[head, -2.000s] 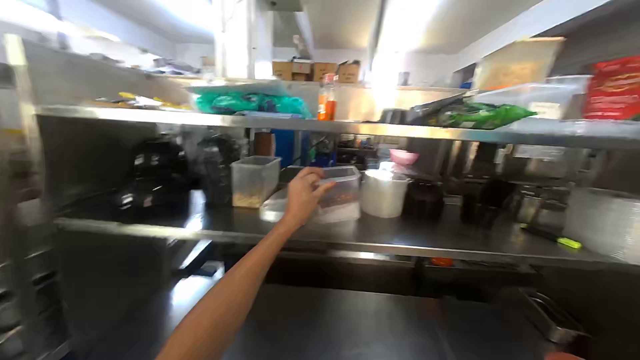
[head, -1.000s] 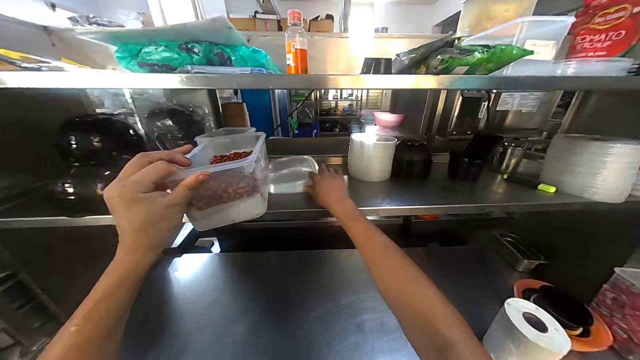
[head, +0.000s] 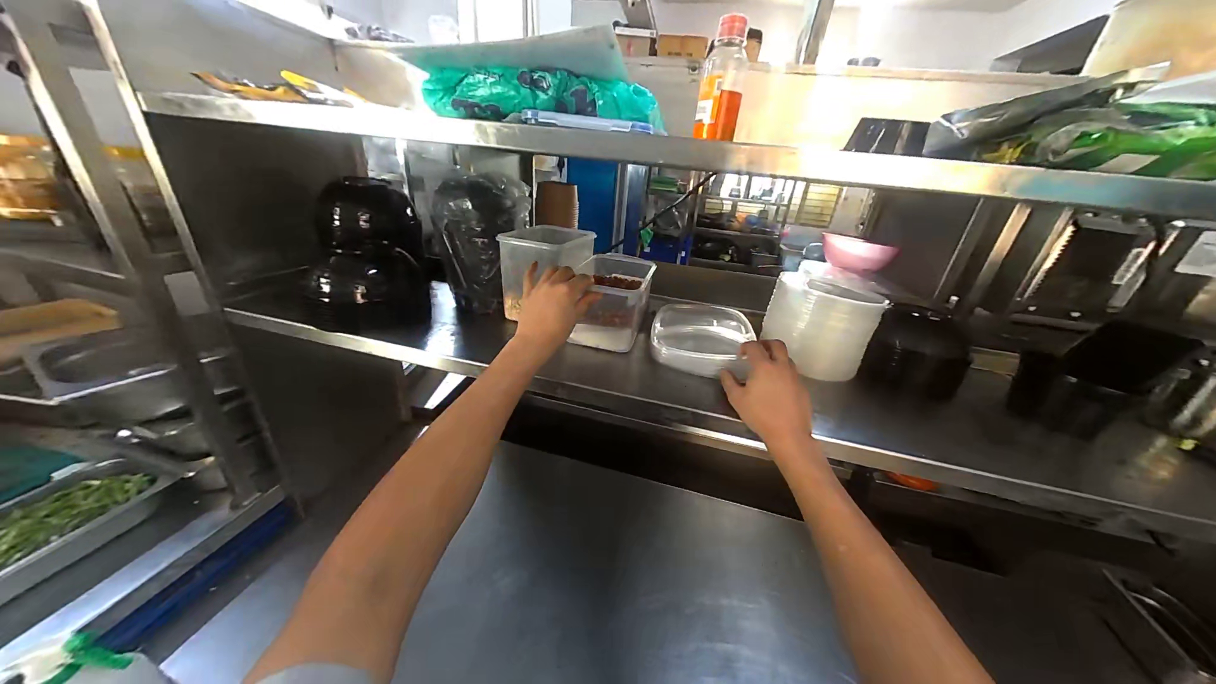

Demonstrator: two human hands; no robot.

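On the lower steel shelf, my left hand [head: 553, 306] grips the near left rim of a clear plastic container [head: 616, 318] with reddish-brown contents inside. A second clear square container [head: 546, 249] stands just left of and behind it. My right hand [head: 768, 389] has its fingers at the right edge of a low, clear plastic tub or lid stack [head: 701, 334]; whether they close on it is hard to tell. Right of that stands a tall stack of round translucent lids or tubs [head: 825, 323], with a pink bowl [head: 858, 253] behind.
Stacked black bowls [head: 366, 247] stand at the left of the shelf, black containers [head: 1107, 366] at the right. The upper steel shelf [head: 807, 161] runs above my hands, bearing a green plastic bag [head: 541, 93] and a bottle of orange liquid [head: 721, 85]. A steel counter [head: 627, 570] lies below.
The container with reddish-brown contents, held up in my left hand one second ago, now stands on the shelf beside the square container. My right hand remains by the low clear plastic item.
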